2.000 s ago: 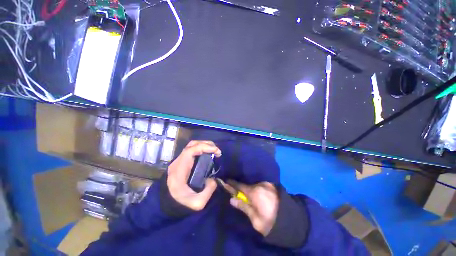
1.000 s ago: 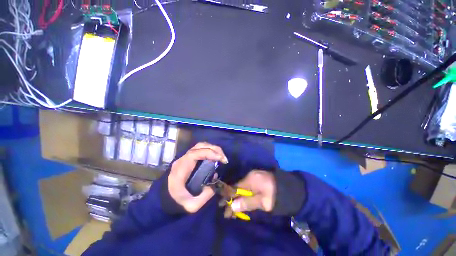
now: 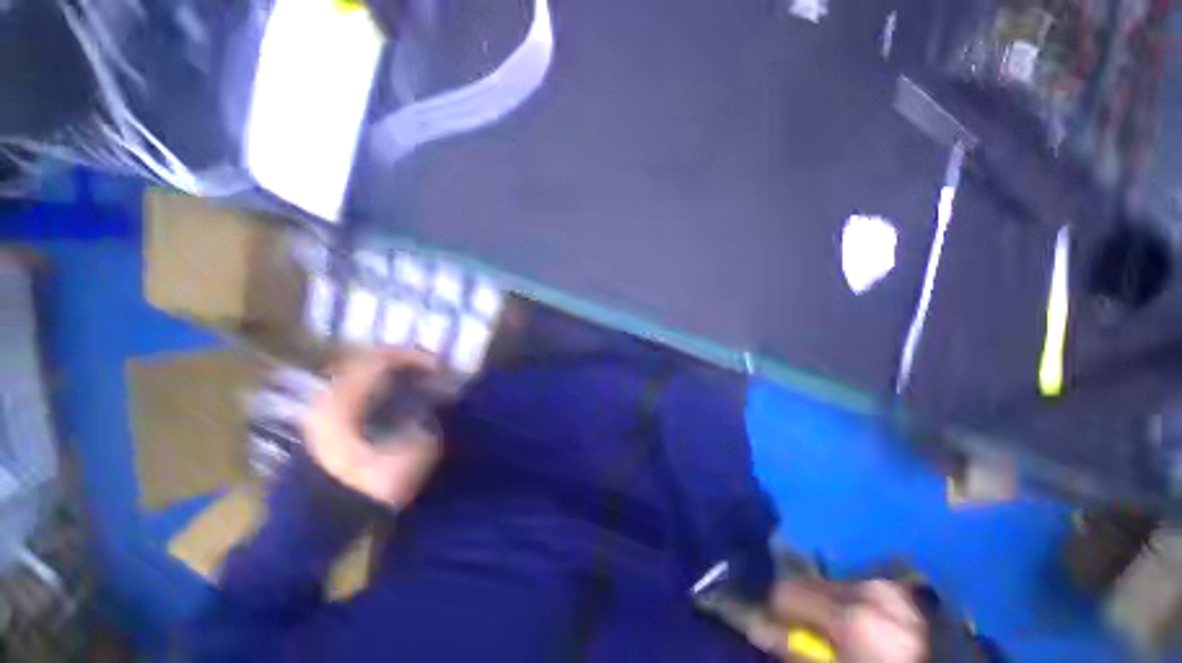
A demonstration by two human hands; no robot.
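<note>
The view is blurred by motion. My left hand [image 3: 370,427] is at the left over the lap side, in front of the carton, with its fingers curled round a dark unit [image 3: 405,412], mostly hidden by the fingers. My right hand [image 3: 862,622] is low at the right, near the picture's bottom edge, shut on the yellow-handled pliers [image 3: 810,644]. The metal part of the pliers points left over my sleeve and is smeared. The two hands are far apart.
An open carton [image 3: 208,266] with rows of white units is below the bench edge. The bench [image 3: 674,168] holds a white cell unit [image 3: 311,110], white cables, a long rod [image 3: 931,272], a yellow-white knife [image 3: 1056,317] and a black round object [image 3: 1128,266].
My left hand has moved left and slightly up with the dark unit. My right hand has moved right and down with the pliers, away from the unit. The whole view has shifted and blurred.
</note>
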